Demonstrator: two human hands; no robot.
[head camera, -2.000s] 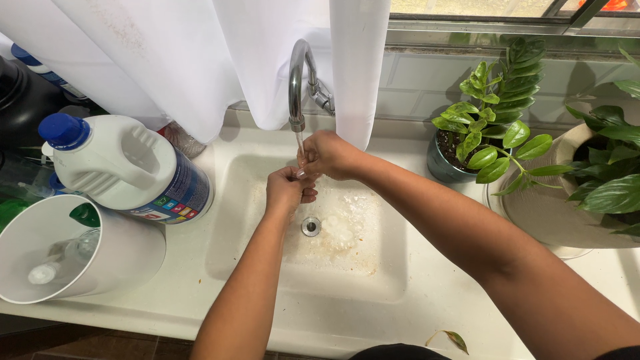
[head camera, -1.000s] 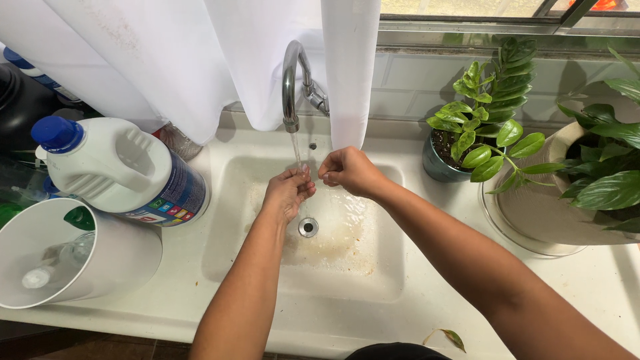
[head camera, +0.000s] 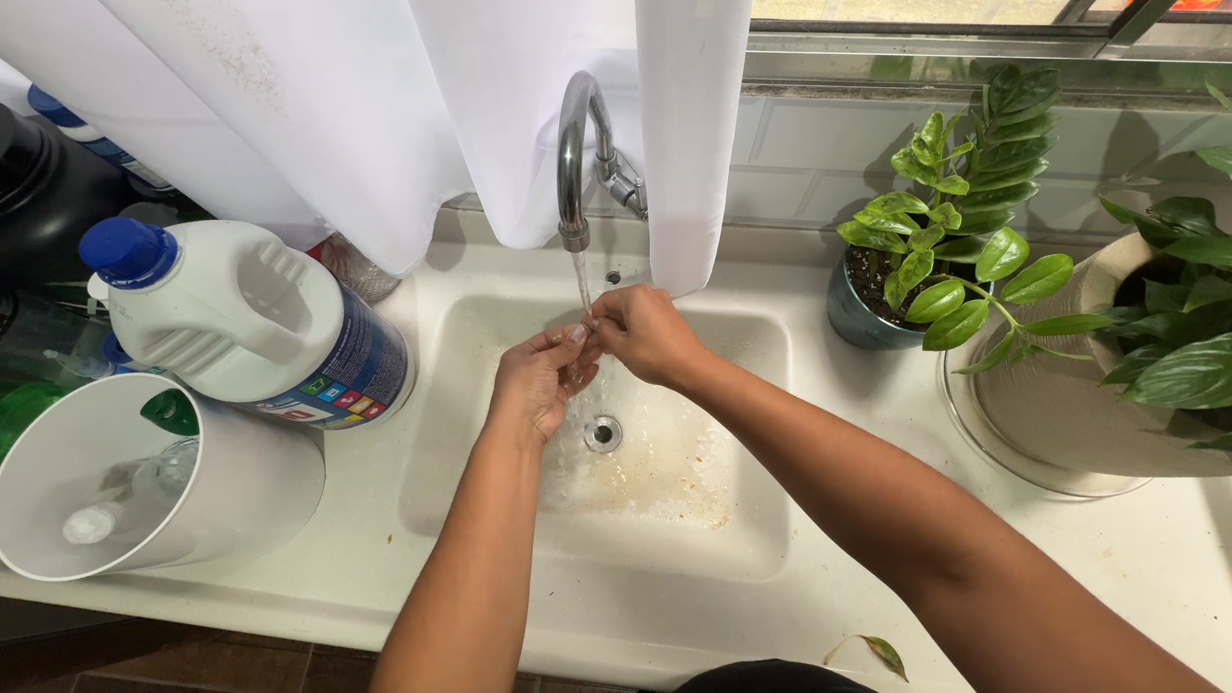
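Water runs from the curved chrome faucet (head camera: 574, 164) onto my fingers, over the white sink basin (head camera: 674, 539). My left hand (head camera: 541, 377) is palm up with fingers curled, and its thumb and fingertips meet those of my right hand (head camera: 643, 332). The right hand has its fingers bent in a pinch just under the stream. Whether a small object sits between the fingertips cannot be told. Below and right of the hands is the metal drain (head camera: 603, 434), with small brownish bits scattered on the basin floor near it.
At the left stand a large white jug with a blue cap (head camera: 221, 308) and a white bin (head camera: 260, 491) holding clear plastic bottles. White curtains (head camera: 337, 106) hang around the faucet. Potted plants (head camera: 871, 318) stand at the right. A loose leaf (head camera: 884, 656) lies at the front edge.
One second ago my hands were slightly apart below the faucet; now their fingertips touch under the stream. Two seconds ago they were also together there.
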